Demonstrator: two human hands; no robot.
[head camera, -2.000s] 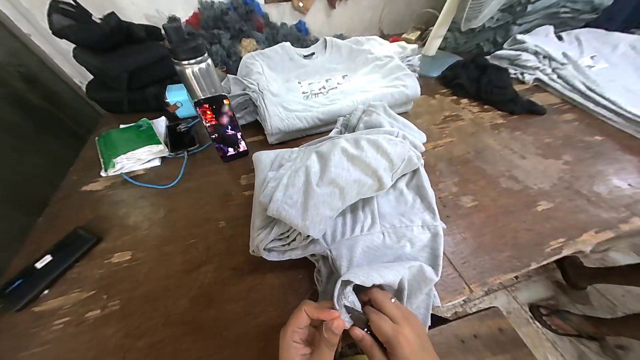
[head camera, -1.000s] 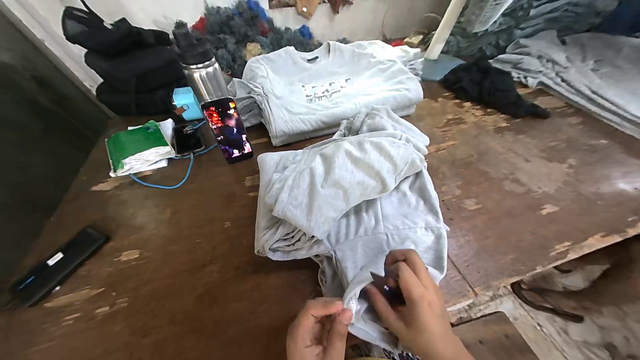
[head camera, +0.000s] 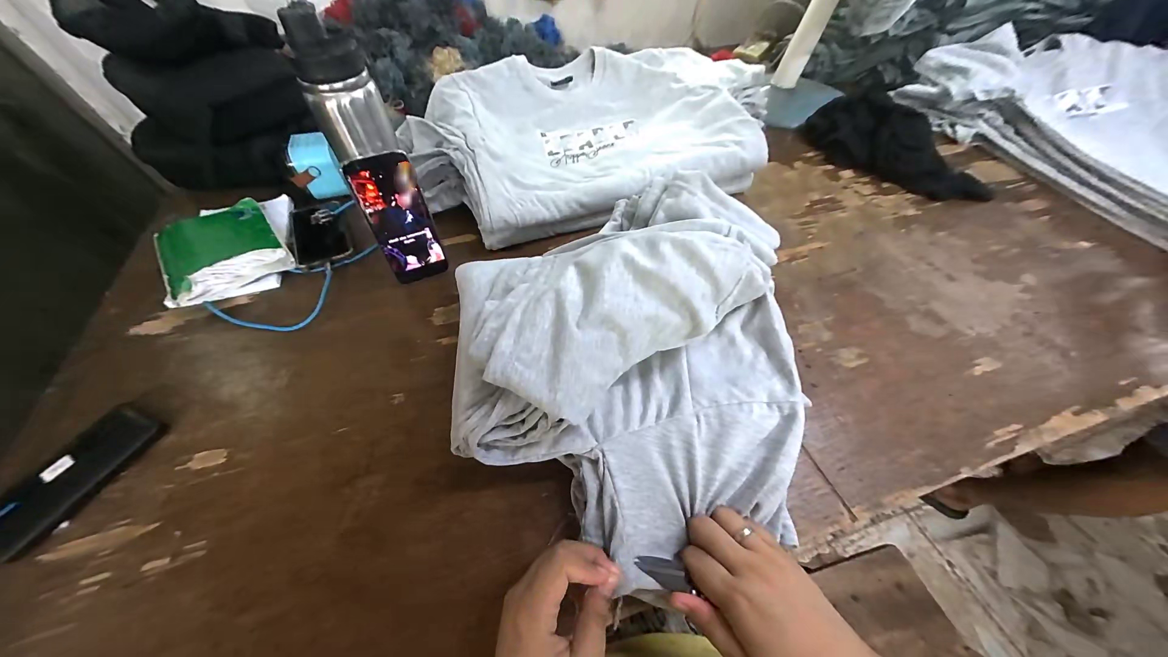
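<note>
A heather-grey garment (head camera: 630, 319) lies bunched and partly folded on the brown wooden table, its near end hanging toward me at the front edge. My left hand (head camera: 561, 598) pinches the hem of that end between thumb and forefinger. In my right hand (head camera: 753, 584), which wears a ring, is a small metal thread snipper (head camera: 664, 573), its blades pointing left toward the pinched hem. Loose threads hang near my left fingertips. Behind the bunched garment sits a stack of folded light-grey printed T-shirts (head camera: 602, 137).
At the back left stand a steel bottle (head camera: 347, 114), a phone with a lit screen (head camera: 399, 217), a blue cable (head camera: 274, 326) and a green packet (head camera: 214, 251). A black case (head camera: 78, 479) lies left. Right are a black cloth (head camera: 881, 141), more grey shirts (head camera: 1095, 119) and another person's limb (head camera: 1077, 488).
The garment's near end, gathered open around my fingers earlier, now lies flatter. My right hand with the snipper has moved lower, close to the hem by my left fingers.
</note>
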